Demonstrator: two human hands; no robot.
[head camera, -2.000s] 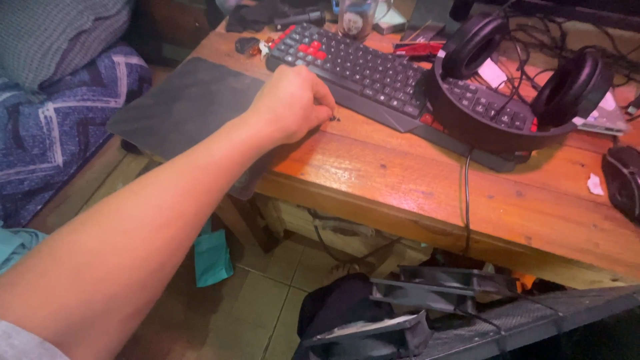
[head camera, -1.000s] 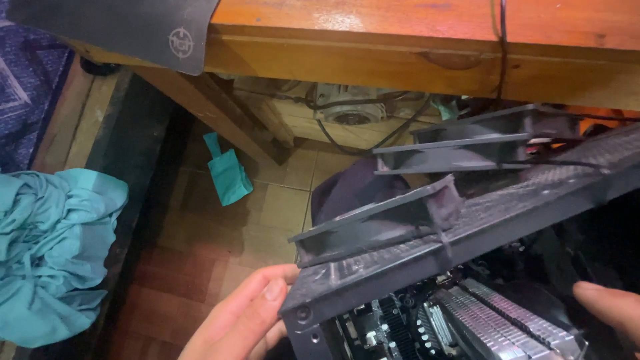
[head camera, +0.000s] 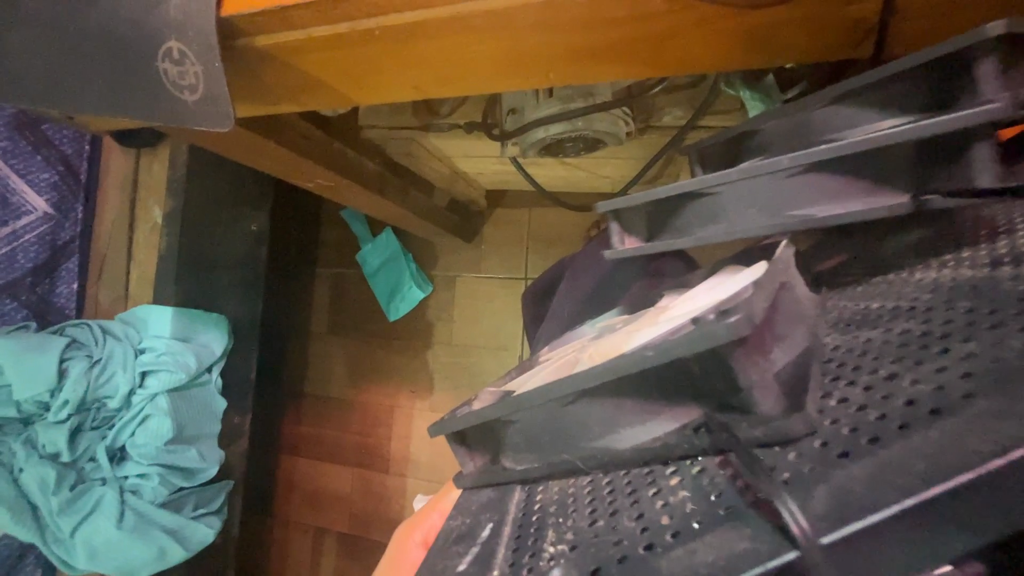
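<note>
A dusty black computer case with a perforated mesh panel fills the lower right. Part of my left hand shows at the bottom, against the near left corner of the case; its fingertips are hidden behind the edge, so its hold is unclear. One black case fan stands tilted on the mesh just above that hand, with a dark cable running down past it. More fan frames stand farther back at the upper right. My right hand is out of view.
A wooden desk crosses the top, with a dark mouse pad overhanging it. Its leg slants down to the tiled floor. A teal pouch lies there. Teal cloth is heaped at left. Cables loop below the desk.
The view has moved from the desktop down to the case. My right hand, seen at the case's right one second ago, has left view. Less of my left hand shows at the case corner.
</note>
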